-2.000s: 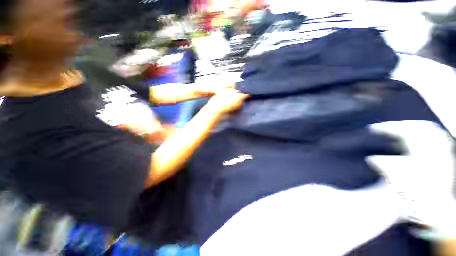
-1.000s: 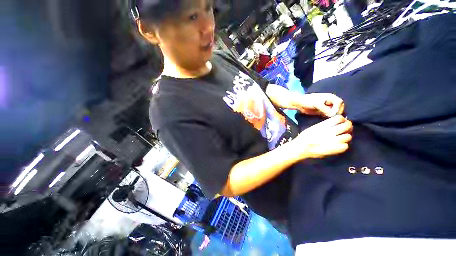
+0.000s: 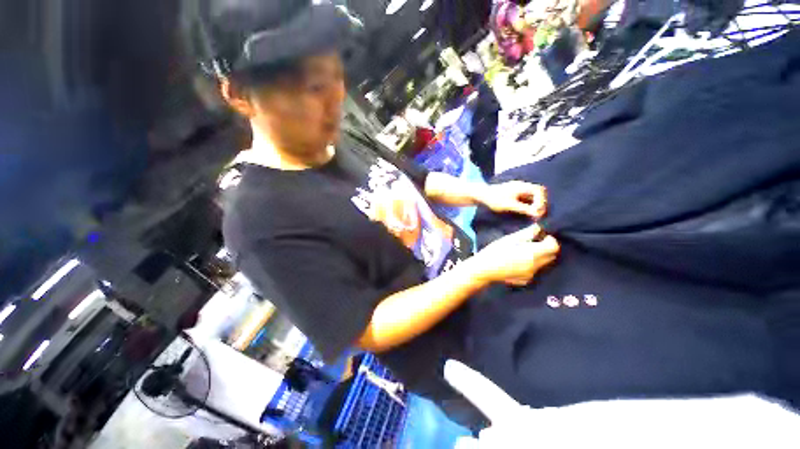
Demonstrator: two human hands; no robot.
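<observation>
A dark navy garment (image 3: 632, 333) lies spread on the white-topped table (image 3: 667, 430), with three small shiny buttons (image 3: 572, 301) in a row on its cloth. A co-worker's bare hands (image 3: 522, 237) pinch the cloth left of the garment's middle. A white finger-like shape (image 3: 478, 392), apparently a gloved finger of mine, points up and left over the garment's lower edge. It blends into the white below, so I cannot tell which hand it is or whether it touches the cloth. No other part of my hands can be made out.
A person (image 3: 298, 237) in a black T-shirt and cap stands at the garment's left side. Behind are a black fan (image 3: 171, 377), a blue slatted crate (image 3: 373, 408) on the floor and another blue container (image 3: 452, 145). Dark strips and white material (image 3: 702, 39) lie at the upper right.
The view has swung, so the person and buttons sit farther left than a second ago. The white finger-like shape has appeared at the bottom. The co-worker's hands remain at the cloth.
</observation>
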